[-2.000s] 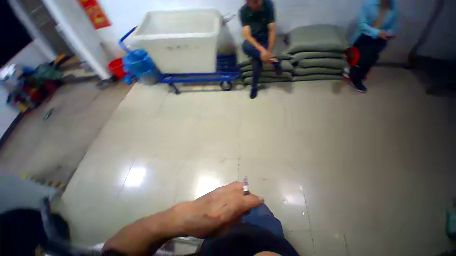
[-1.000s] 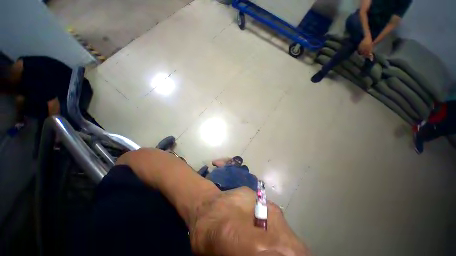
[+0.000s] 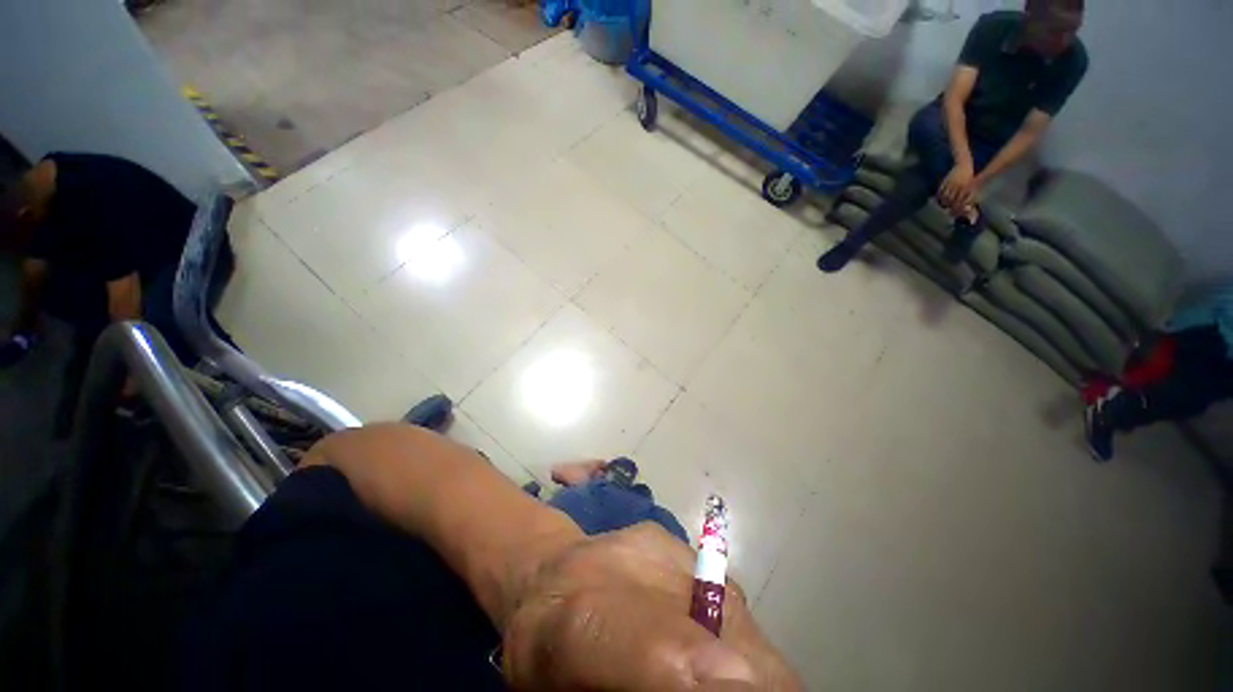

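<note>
My left hand (image 3: 615, 615) is at the lower middle, with the bare forearm coming in from the left. It holds a short cigarette (image 3: 710, 562) between its fingers. The cigarette points up, away from me, with a grey, ashy tip, a white middle with reddish marks and a dark red end near the fingers. The grip is partly hidden by the hand itself. My right hand is not in view.
Shiny bent metal tubes (image 3: 189, 406) stand beside my forearm. A seated person in black (image 3: 115, 223) is at the left. Across the tiled floor are a blue trolley (image 3: 737, 129) with a pale tub (image 3: 757, 47), a person on stacked sacks (image 3: 1068, 270) and another person's legs.
The view has tilted and swung left since the first frame, bringing the tubes and the person in black into view. The cigarette is still held and appears larger and nearer than in the first frame.
</note>
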